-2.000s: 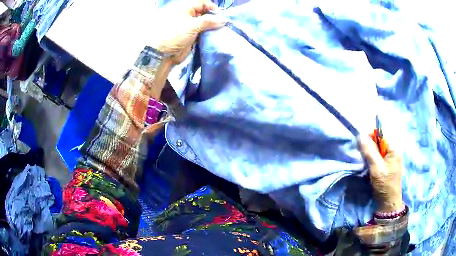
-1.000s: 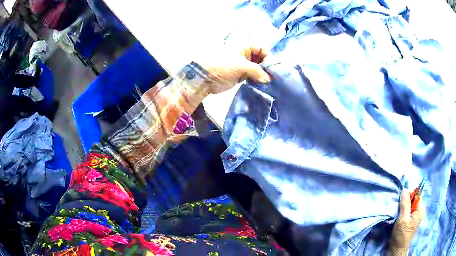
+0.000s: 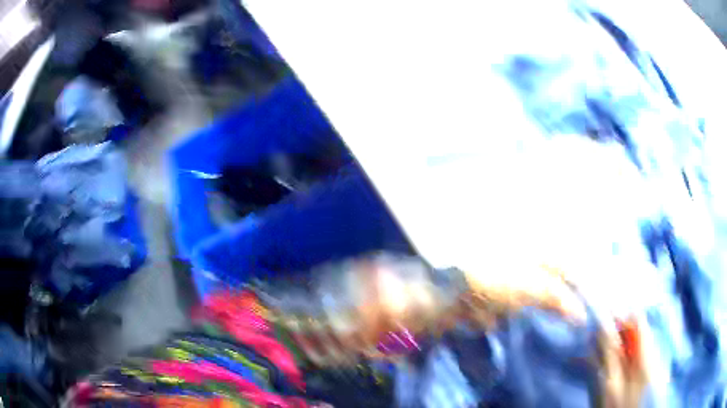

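Note:
The frame is strongly blurred. The light-blue denim garment (image 3: 526,351) lies bunched at the lower right, with more of its cloth up the right side. My left hand (image 3: 530,291) reaches over from the left in its plaid sleeve, just above the bunched cloth. Its fingers are too blurred to tell their grip. My right hand (image 3: 626,370) is at the lower right, cut by the bottom edge, with the orange thread snips (image 3: 630,343) in it. Whether its fingertips also pinch cloth cannot be told.
The white table (image 3: 383,103) has its edge running diagonally down to my left forearm. A blue crate (image 3: 187,191) with dark material stands beside it, left of the edge. A pale blue garment pile (image 3: 84,215) lies further left, across a strip of grey floor.
The view has swung so the crate and table edge sit further right. My left hand has moved lower and closer to my right hand. The stretched cloth is now bunched between them.

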